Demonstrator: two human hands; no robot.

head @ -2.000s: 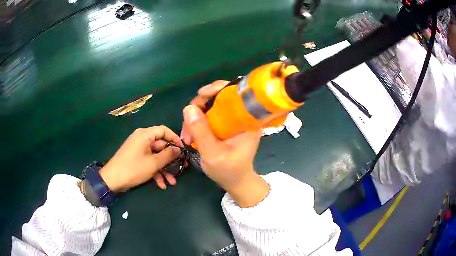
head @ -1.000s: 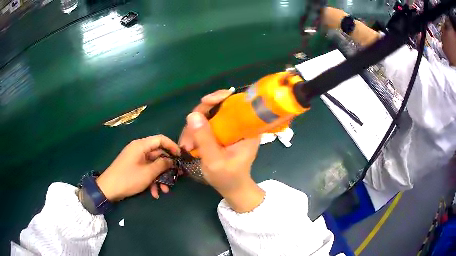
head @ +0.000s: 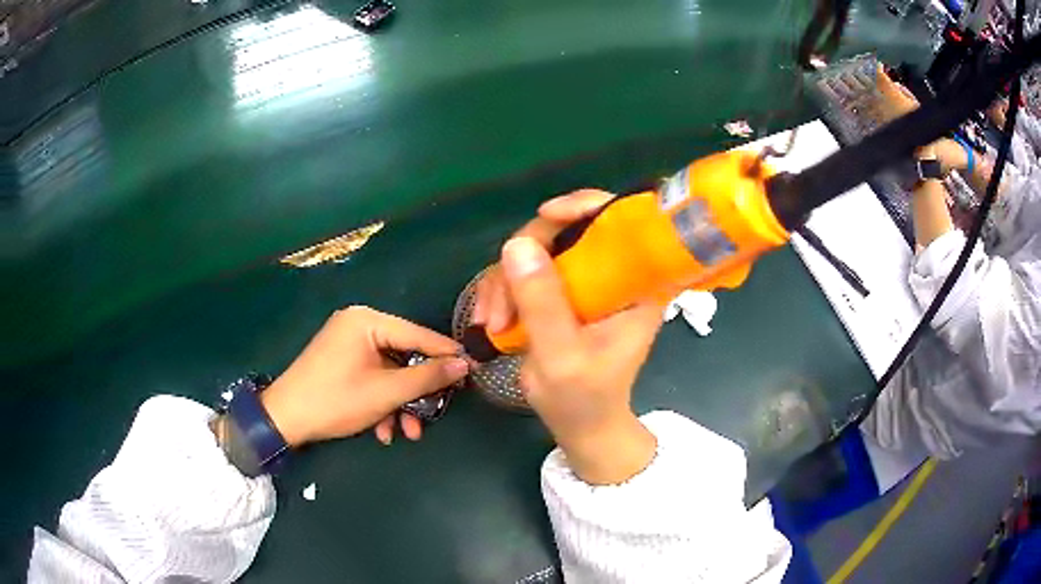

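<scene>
My right hand [head: 577, 342] is wrapped around the orange electric screwdriver [head: 674, 240], which is tilted with its dark narrow end down to the left. My left hand [head: 371, 371] holds a small dark electronic unit [head: 428, 402], partly hidden under its fingers. The thumb and index finger of my left hand meet beside the screwdriver's narrow end. The bit and any screw are too small to make out. The round dotted screw tray [head: 502, 382] lies under and beside my right hand, partly covered by it.
A crumpled white tissue [head: 694, 310] lies right of the screwdriver. A pen [head: 833, 262] lies on white paper [head: 873, 308]. Another dark unit [head: 373, 14] is at the far edge. A neighbouring person's hands hold a compartmented tray [head: 850, 97]. A black cable hangs at right.
The screwdriver's narrow end and my right hand have shifted right relative to my left hand, uncovering more of the round tray. The neighbouring person's arm has drawn back to the right.
</scene>
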